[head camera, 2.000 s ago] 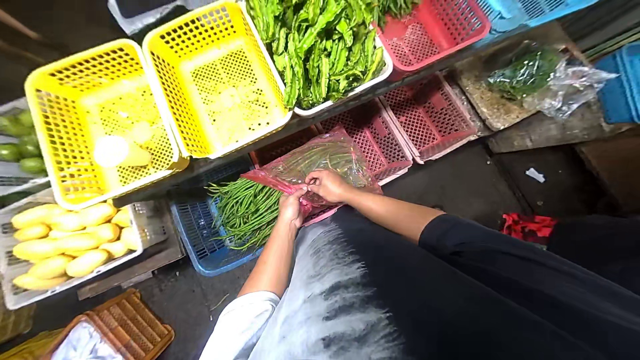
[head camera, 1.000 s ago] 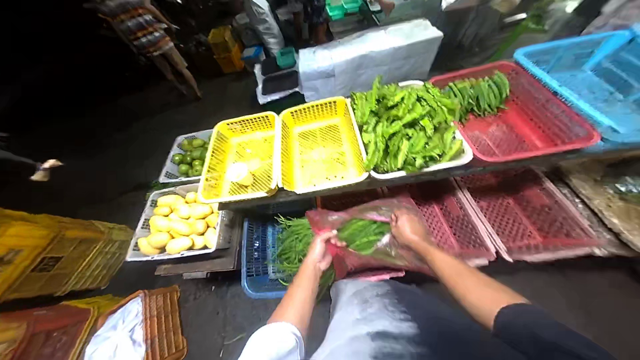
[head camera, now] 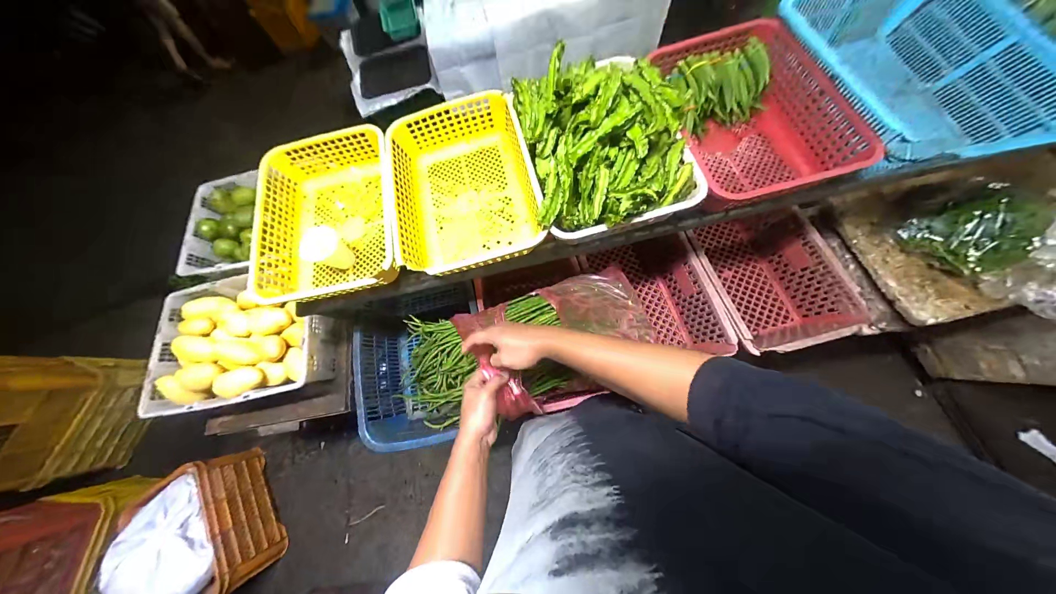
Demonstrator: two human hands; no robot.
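Note:
My left hand (head camera: 482, 404) grips the gathered edge of a pink translucent plastic bag (head camera: 606, 309). Close above it, my right hand (head camera: 511, 344) pinches the same bag, fingers bent over its edge. Long green beans (head camera: 437, 363) lie partly under the bag and spill out to the left over a blue plastic basket (head camera: 398, 444). More of the beans show between the folds of the bag, above and below my right hand. The fingertips of both hands are partly hidden by the plastic.
On the upper shelf stand two yellow baskets (head camera: 464, 177), a basket of winged beans (head camera: 610, 148), a red basket (head camera: 792, 124) and a blue one (head camera: 949, 74). Yellow mangoes (head camera: 239, 346) fill a white crate at left. Red baskets (head camera: 784, 280) sit below; a brown crate (head camera: 243, 516) stands lower left.
One second ago my hands were apart, spreading the bag with greens between them; now they are together at its edge. The view has shifted.

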